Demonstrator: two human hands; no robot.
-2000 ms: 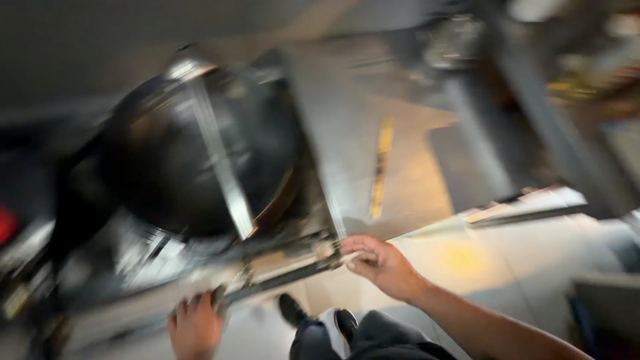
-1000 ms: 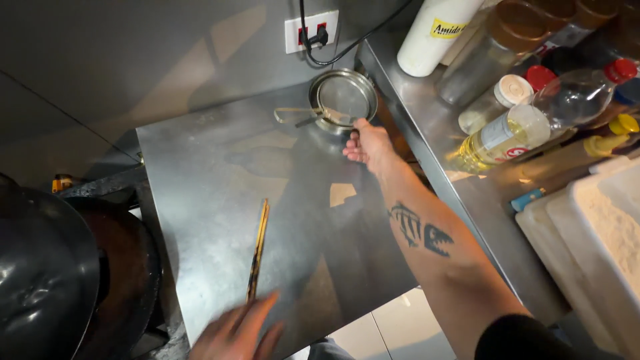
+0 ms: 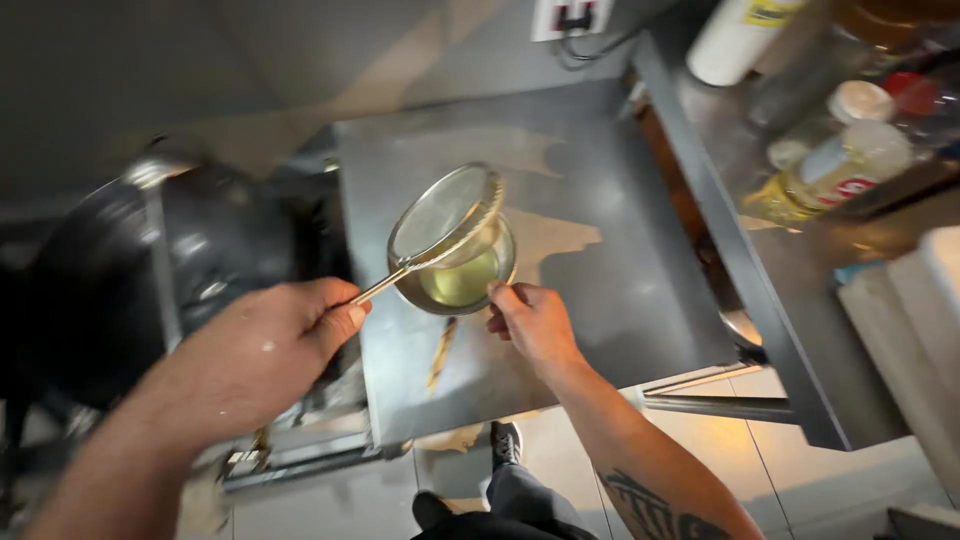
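Note:
My left hand [image 3: 330, 322] grips the thin metal handle of a round fine-mesh strainer [image 3: 442, 214], which is tilted over a metal bowl. Yellowish-green liquid lies in the metal bowl [image 3: 461, 289], whose near right rim is pinched between the thumb and fingers of my right hand [image 3: 525, 315]. Whether the bowl touches the steel table [image 3: 630, 300] under it cannot be told. A pair of wooden chopsticks [image 3: 441, 356], partly hidden at the top, lies on the table just below the bowl.
A large dark wok [image 3: 225, 225] with a metal ladle [image 3: 159, 247] stands on the stove at left. On the right-hand steel counter [image 3: 787, 292] are a white bottle [image 3: 739, 37], a bottle of yellow liquid [image 3: 840, 172] and pale containers [image 3: 915, 300]. A wall socket [image 3: 574, 16] holds a plug.
The strainer and bowl have moved from the back of the table toward me. My left hand, earlier near the chopsticks, now holds the strainer's handle, and the strainer is tilted up.

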